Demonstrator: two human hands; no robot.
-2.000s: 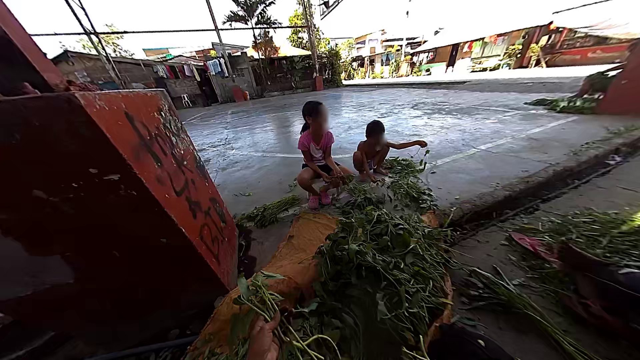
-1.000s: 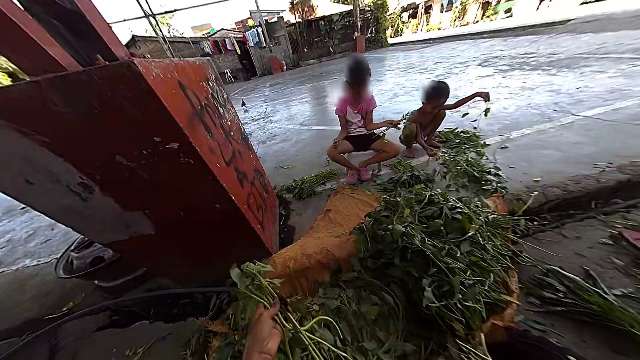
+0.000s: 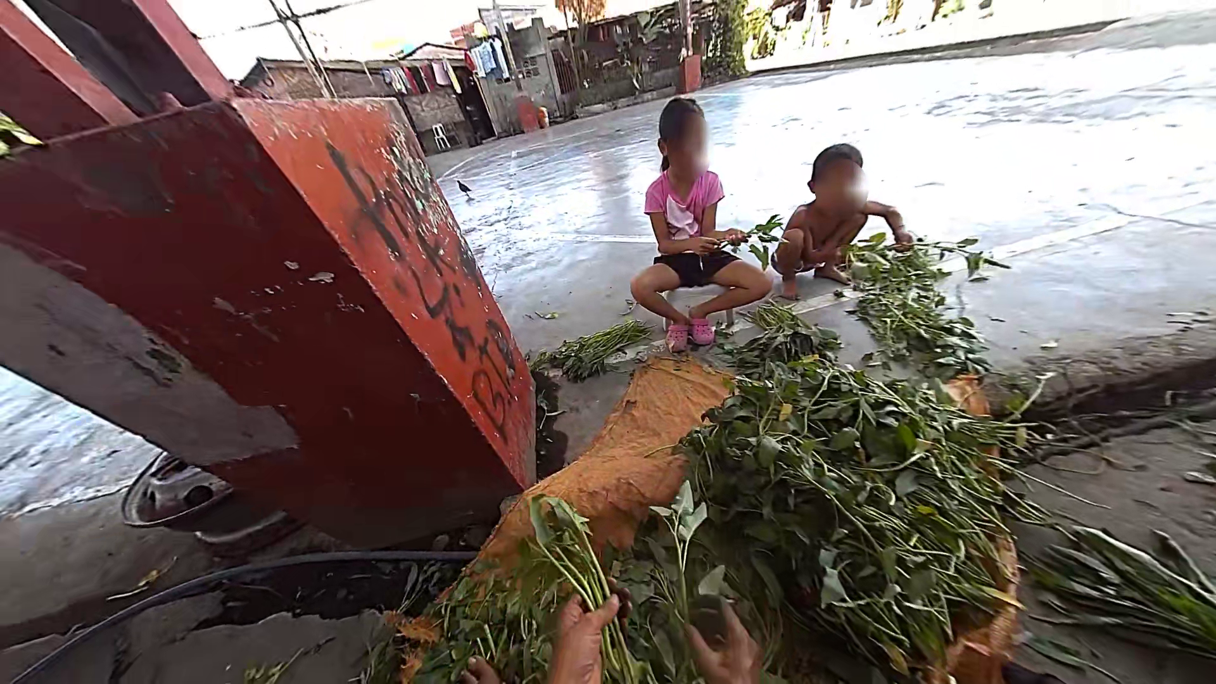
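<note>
My left hand (image 3: 581,641) is at the bottom centre, closed around several long green stems (image 3: 597,579) with leaves at their tops. To its right, my right hand (image 3: 724,651) has its thumb and fingers apart, close beside an upright leafy stalk (image 3: 682,541); no firm hold on it shows. Both hands are over cut leafy greens lying on an orange-brown sack (image 3: 617,465). A large heap of the same greens (image 3: 845,484) covers the sack's right side. What looks like fingertips (image 3: 481,673) shows at the bottom edge, left of my left hand; whose they are is unclear.
A red painted concrete block (image 3: 380,285) stands at left, a hose (image 3: 237,573) and metal basin (image 3: 176,494) near its foot. Beyond the sack, one person (image 3: 686,209) sits holding a sprig; another (image 3: 826,223) squats beside more greens (image 3: 912,304). Bundled stems (image 3: 1130,579) lie at right.
My right hand has come into view beside the leafy stalk. My left hand still holds stems. The seated person's sprig is now held with both hands. The view has swung left since the earliest frame.
</note>
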